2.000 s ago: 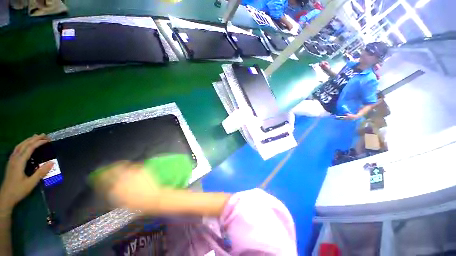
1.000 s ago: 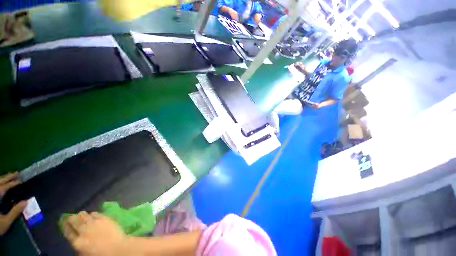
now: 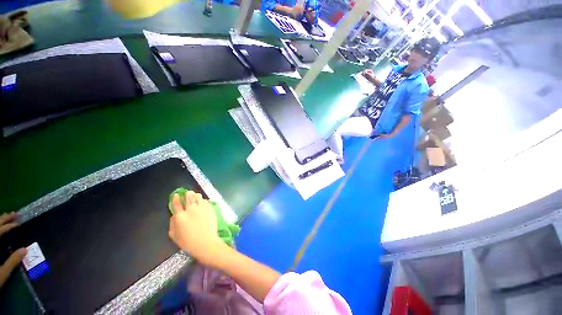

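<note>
A flat black panel unit [image 3: 105,227] lies on a bubble wrap sheet [image 3: 148,157] on the green bench, with a white and blue label sticker [image 3: 36,261] near its left end. My right hand [image 3: 196,226] presses a crumpled green cleaning cloth [image 3: 227,230] on the panel's right end. My left hand [image 3: 11,249] is cut off by the left edge of the picture; its thumb and fingertips rest at the panel's left end beside the sticker.
Other black panels [image 3: 71,86] lie on bubble wrap along the bench's far side. A right-hand pile [image 3: 289,120] of panel and pale sheets sits at the bench edge. A person in blue [image 3: 400,98] is beyond it. A white shelf [image 3: 468,209] stands at right.
My right hand and the green cloth have moved across the panel to its right end. The view has shifted, so my left hand shows only at the picture's edge.
</note>
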